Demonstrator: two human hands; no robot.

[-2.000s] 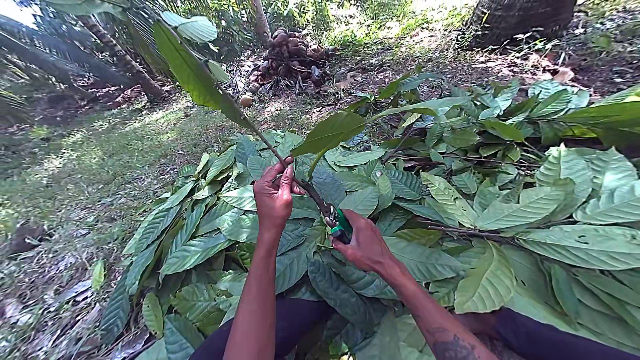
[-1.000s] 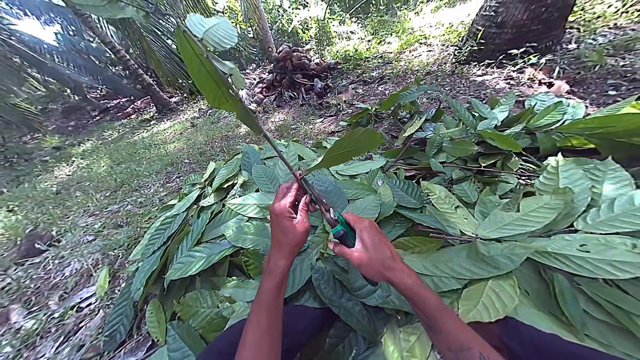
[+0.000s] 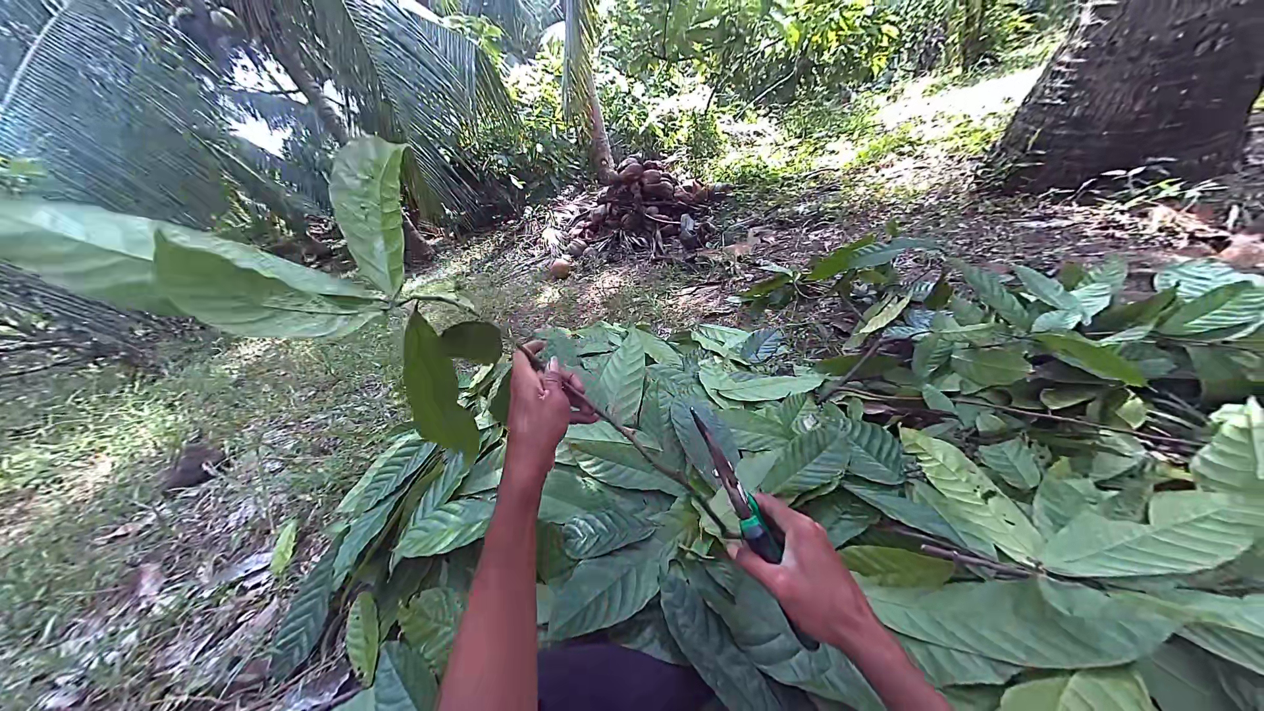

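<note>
My left hand (image 3: 543, 400) grips a thin leafy branch (image 3: 642, 449) near its middle. Large green leaves (image 3: 267, 286) spread from its upper end at the left, and its bare lower end reaches down to the fingers of my right hand (image 3: 805, 568). That hand is closed around the green and black handles of pruning shears (image 3: 736, 489), whose blades point up and to the left, beside the stem. Beneath both hands lies a broad heap of cut leafy branches (image 3: 632, 583).
More cut branches (image 3: 1066, 385) extend along the right. A pile of brown coconut husks (image 3: 652, 207) lies behind, by a thin trunk. At the back right stands a thick palm trunk (image 3: 1136, 94). Grass and dry litter (image 3: 217, 444) cover the ground at left.
The branch's leafy end has swung to the left. The shears have come off the stem near my left hand, and the two hands are farther apart. The view has tilted up.
</note>
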